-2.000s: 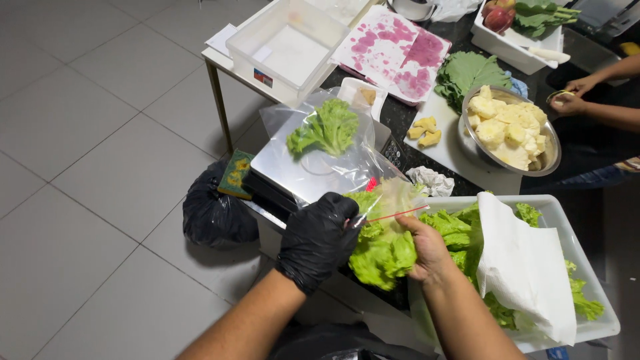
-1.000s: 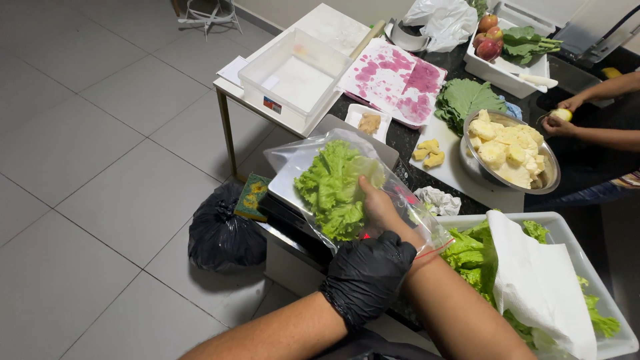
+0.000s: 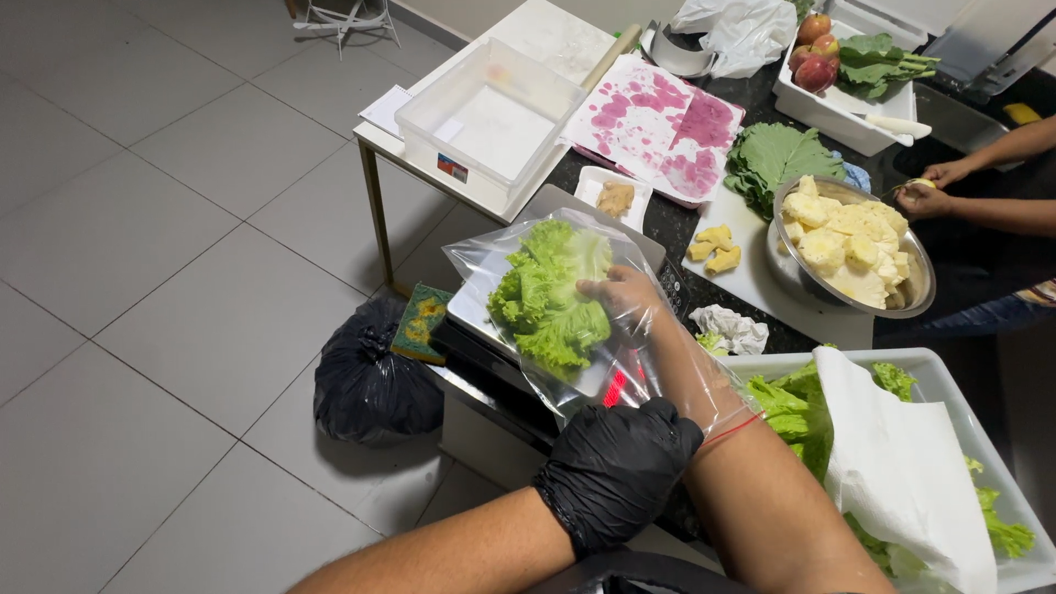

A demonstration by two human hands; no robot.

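Observation:
My left hand [image 3: 624,474], in a black glove, grips the rim of a clear plastic bag [image 3: 478,252] with a red strip at its mouth. My bare right hand [image 3: 629,295] reaches inside the bag, its fingers on lettuce leaves [image 3: 549,301]. Bag and leaves are over a kitchen scale [image 3: 487,289] with a steel top; red digits glow through the plastic. On the right, a white tub [image 3: 899,356] holds more lettuce [image 3: 796,408] under a paper towel [image 3: 899,478].
Beyond the scale are an empty plastic bin [image 3: 495,124], a dish of ginger [image 3: 615,198], a stained tray [image 3: 660,124] and a bowl of peeled pieces [image 3: 850,239]. A co-worker's hands [image 3: 928,190] are at the right. A sponge [image 3: 422,322] and black bag [image 3: 375,371] lie left.
Two seconds ago my right hand held lettuce outside, near the bag's mouth; now it is inside the bag, with the leaves deeper in. My gloved hand has moved right along the bag.

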